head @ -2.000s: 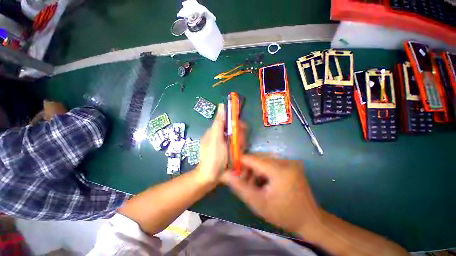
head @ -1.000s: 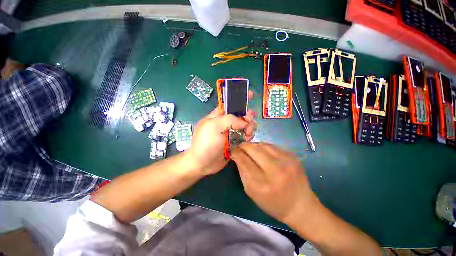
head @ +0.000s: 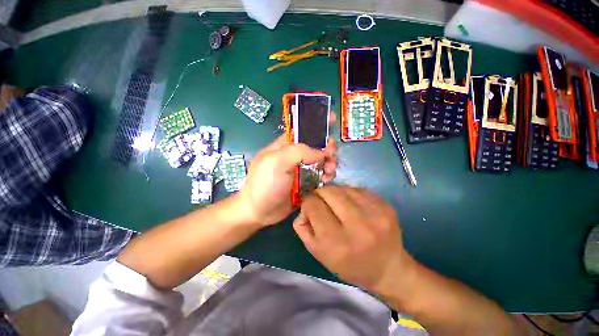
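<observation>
An open orange phone body with a dark screen (head: 312,122) is held upright over the bench. My left hand (head: 270,177) grips it from the left, with the thumb across the area below the screen and fingertips showing at the right edge. My right hand (head: 351,233) is at the phone's lower end, its fingers curled against the board; whether it pinches anything is hidden. A second open phone body (head: 362,118) with a green keypad board lies on the bench beyond. Several loose keypad boards (head: 205,157) lie in a pile to the left.
Tweezers (head: 400,146) lie right of the second phone. Front covers (head: 448,85) and finished phones (head: 496,131) lie at the right. An orange-handled tool (head: 295,56) and a white bottle (head: 266,9) are at the back. A person's plaid sleeve (head: 46,151) is at the left edge.
The phone has turned from edge-on to screen-up in my left hand, and my right hand has stayed at its lower end. The view has shifted slightly over the last second.
</observation>
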